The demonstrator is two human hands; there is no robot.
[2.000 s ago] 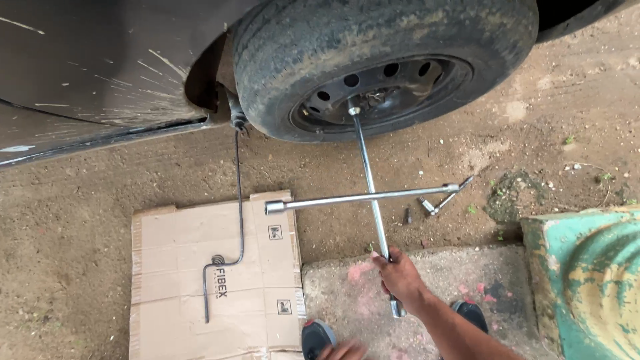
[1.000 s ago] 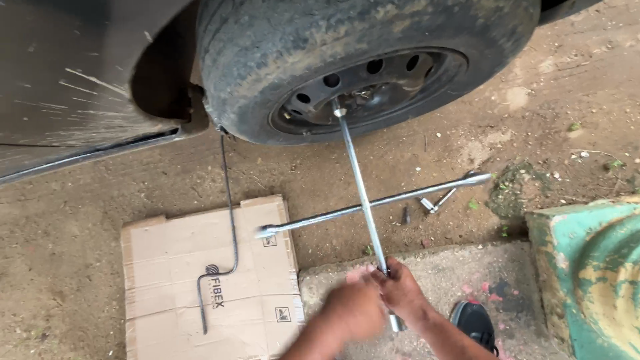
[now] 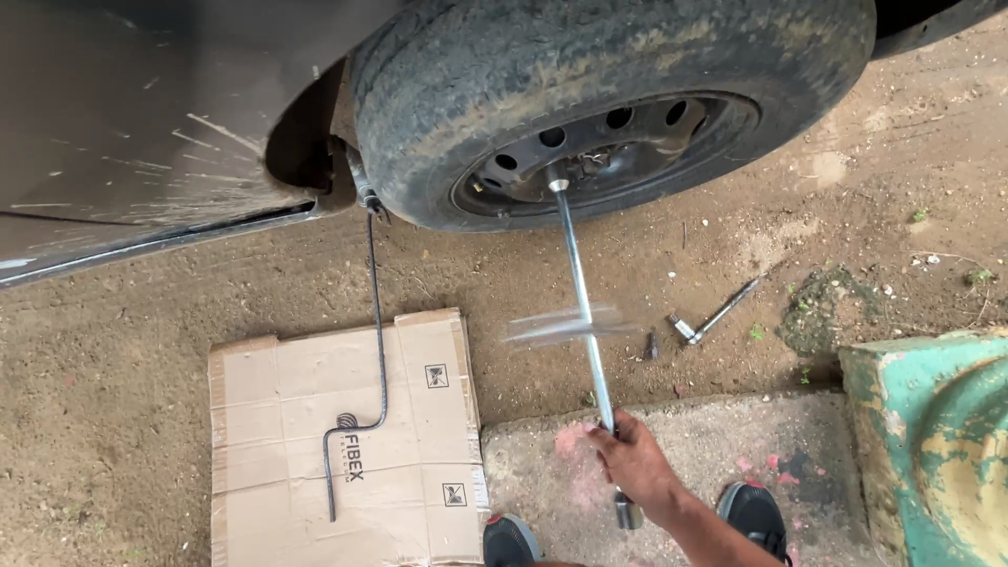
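My right hand (image 3: 634, 457) is closed around the near arm of a chrome four-way lug wrench (image 3: 579, 276), just above its end socket. The far socket of the wrench meets the steel wheel rim (image 3: 504, 185) near its centre; the lug nut under it is hidden. The cross arms are blurred by motion at the middle of the shaft. Around the rim is a dusty car tire (image 3: 614, 47). My left hand is out of view.
A flattened cardboard box (image 3: 260, 441) lies on the dirt, with a bent crank rod (image 3: 381, 339) running over it to the car's underside. An L-shaped socket wrench (image 3: 728, 307) and a small dark socket (image 3: 652, 345) lie right of the wrench. A painted green block (image 3: 882, 394) stands at right.
My left hand came to the wrench beside my right hand one second ago and has since left view. The cross arms, sharper before, are now a blur. My right hand stays on the shaft.
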